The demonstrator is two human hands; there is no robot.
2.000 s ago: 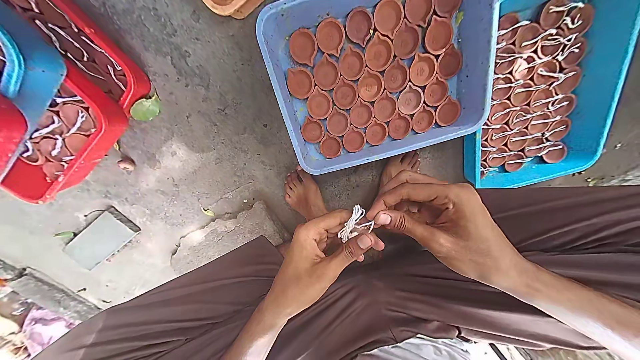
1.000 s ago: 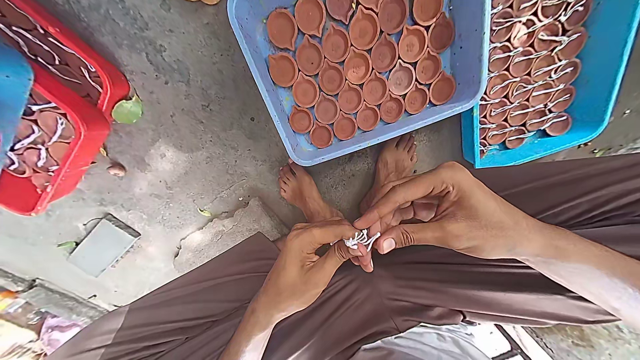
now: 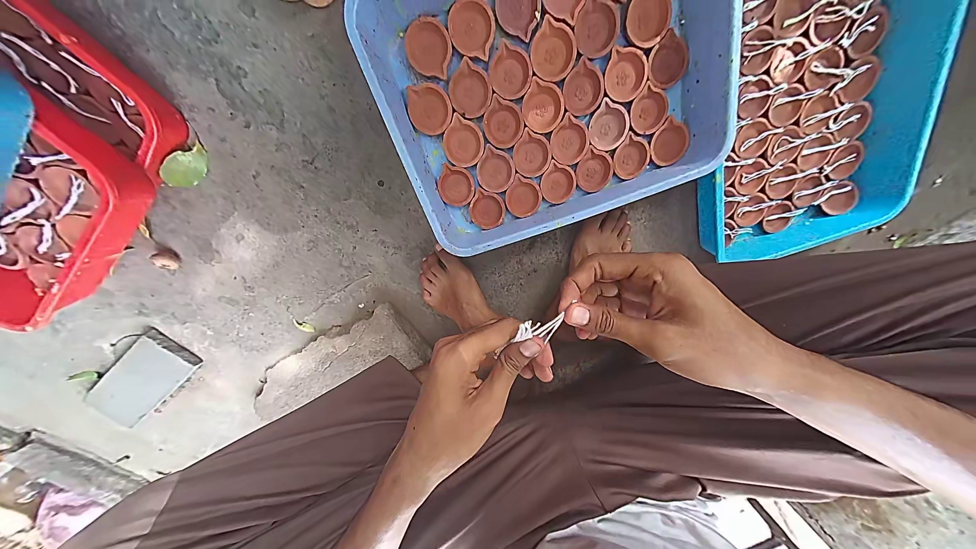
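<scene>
My left hand (image 3: 476,381) pinches a small bundle of white cotton wicks (image 3: 528,331) between thumb and fingers. Thumb and forefinger of my right hand (image 3: 633,313) grip the free ends of a few strands, which stretch taut between the two hands. Beyond my feet lies a blue plastic tray (image 3: 488,242) with rows of small clay oil lamps (image 3: 543,107) that hold no wicks. At its right, a turquoise plastic tray (image 3: 900,206) holds clay lamps with white wicks laid across them (image 3: 785,145).
Red plastic trays (image 3: 130,198) of clay lamps with wicks stand at the left, partly under a blue tray edge (image 3: 11,130). A grey tile piece (image 3: 145,379), a green leaf (image 3: 184,165) and a broken stone slab (image 3: 335,358) lie on the concrete floor.
My right hand has moved a little away from my left, and strands now stretch between them. One second ago the hands were closer together at the bundle.
</scene>
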